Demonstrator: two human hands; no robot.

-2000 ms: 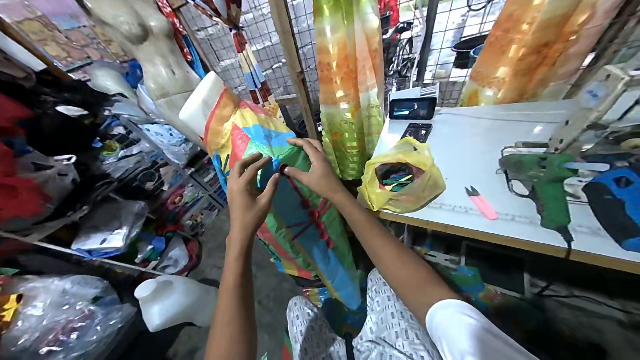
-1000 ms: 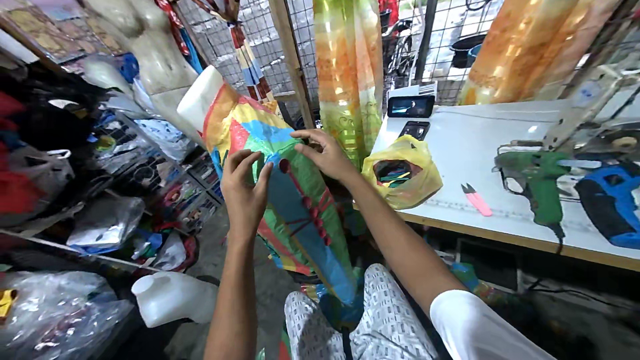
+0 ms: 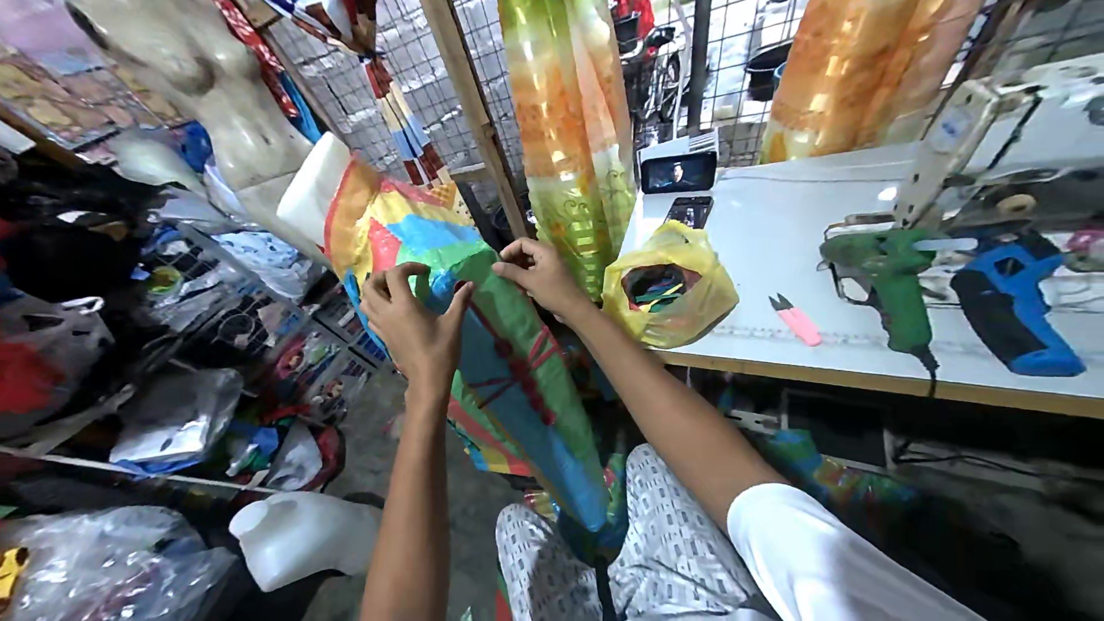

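A multicoloured patchwork garment [image 3: 517, 379] in green, blue, yellow and red covers a white form [image 3: 312, 185] that leans toward my lap. Dark red trim runs down its blue panel. My left hand [image 3: 420, 315] rests at the upper part, thumb and forefinger curved around a small blue patch; whether they pinch anything is unclear. Just to the right, my right hand [image 3: 536, 274] has thumb and fingertips together at the edge of the green fabric, and what lies between them is too small to tell.
On the white table [image 3: 750, 250] at right are a yellow plastic bag [image 3: 677, 323] of scraps, pink-handled thread snips [image 3: 795, 320], a green glue gun [image 3: 897, 285], a blue tool [image 3: 1013, 302], two phones and a sewing machine. Mannequins and cluttered shelves stand at left; a white plastic form [image 3: 302, 535] lies below.
My right hand has moved away from my left hand toward the right edge of the green fabric since two seconds ago, when both were close together over it.
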